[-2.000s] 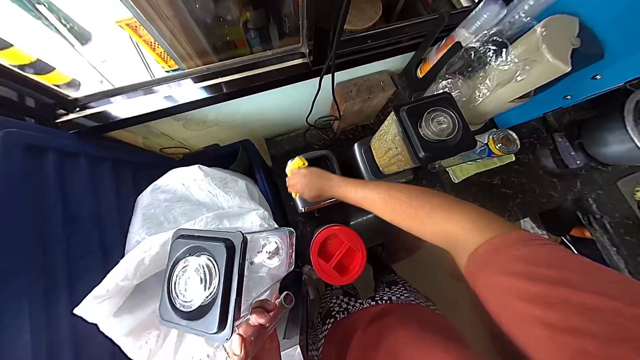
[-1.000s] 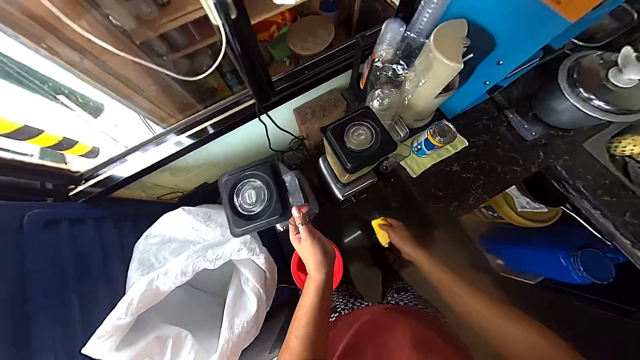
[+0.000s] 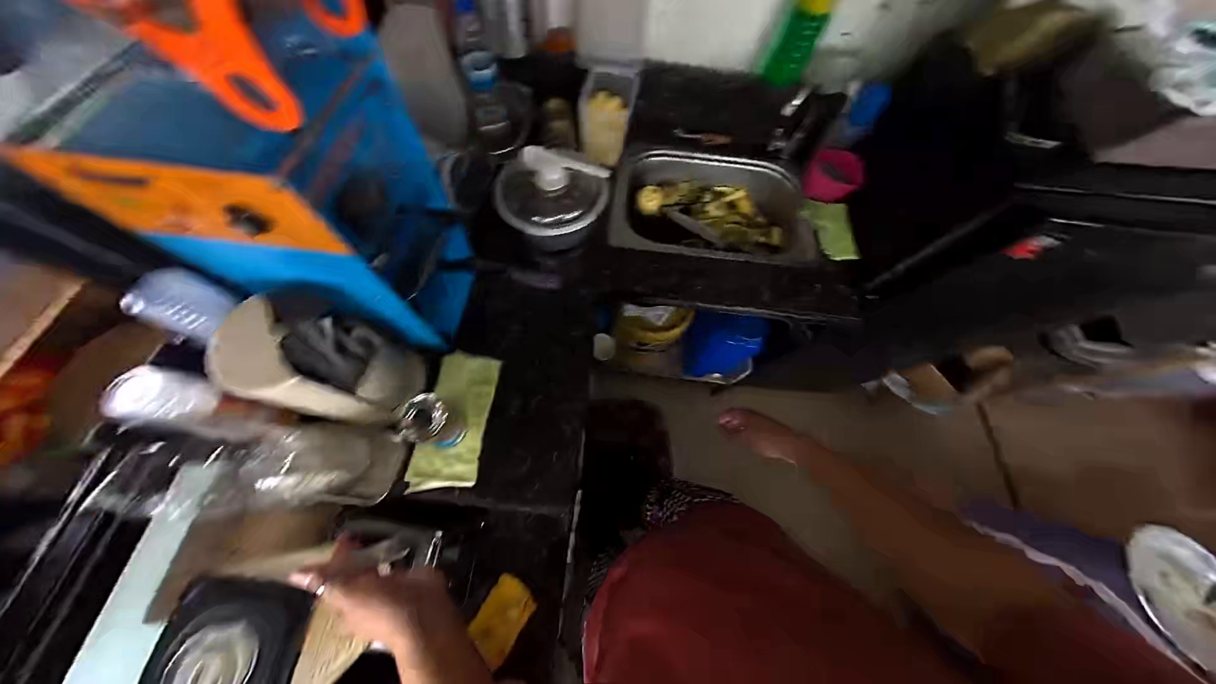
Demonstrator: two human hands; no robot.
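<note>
My left hand (image 3: 380, 603), blurred, reaches over the counter at the lower left, beside a clear container with a black lid (image 3: 223, 636) and pale contents. Whether it grips that container cannot be made out. A yellow cloth (image 3: 502, 617) lies on the black counter just right of that hand. My right hand (image 3: 765, 435) hangs above the floor right of the counter edge, with nothing visible in it. On a light green cloth (image 3: 461, 418) stands a clear jar (image 3: 425, 418), near a beige pitcher (image 3: 313, 366).
A steel sink (image 3: 622, 204) holding yellowish peels is set in the far counter, with a lidded pot (image 3: 551, 204) to its left. A blue and orange cabinet (image 3: 285, 228) rises at the left. Below the sink are a yellow tub (image 3: 654, 328) and a blue container (image 3: 724, 342).
The view has swung far to the right, toward the sink. My right hand held the yellow cloth one second ago; now the cloth lies on the counter and that hand is away from it.
</note>
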